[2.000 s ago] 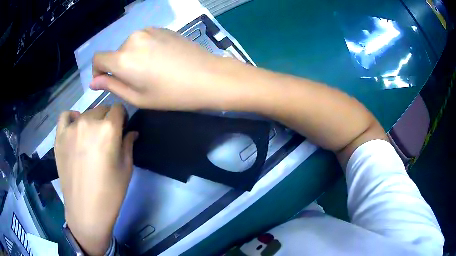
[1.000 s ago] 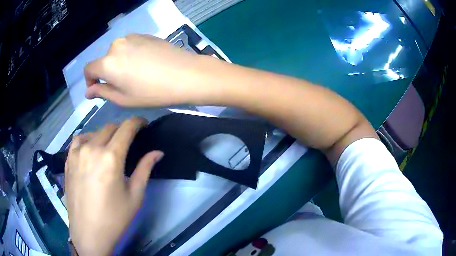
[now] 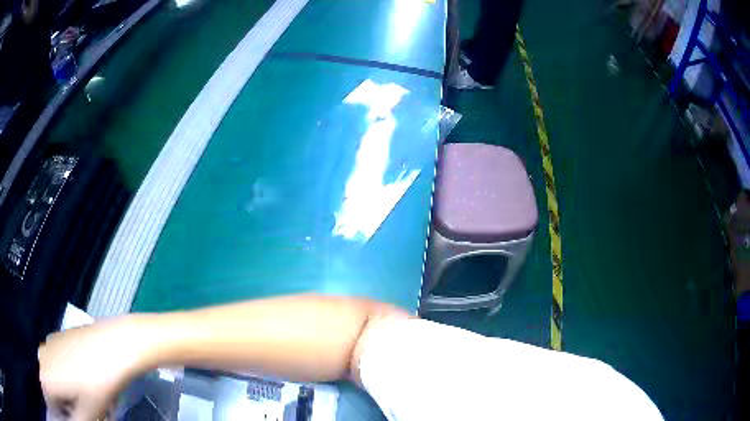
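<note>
My right hand [image 3: 82,370] is at the lower left, blurred, with its fingers curled down and partly cut off by the bottom edge; whether it holds anything cannot be told. My bare forearm and white sleeve cross the bottom of the view. Part of the silver-grey laptop bottom cover [image 3: 226,399], with a dark grille and black pieces, shows below the forearm, cut off by the bottom edge. The black insulation sheet cannot be made out. My left hand is out of view.
A shiny green bench mat [image 3: 214,222] lies ahead, with a ribbed pale rail [image 3: 164,177] along its left. A stool with a pink seat [image 3: 485,193] stands right of the bench. A person's legs [image 3: 493,41] are beyond it. Yellow-black floor tape [image 3: 547,181] runs farther right.
The view has swung right and up, towards the bench end and the floor. The cover and my right hand now sit low in the picture. My left hand and the black sheet have left the view.
</note>
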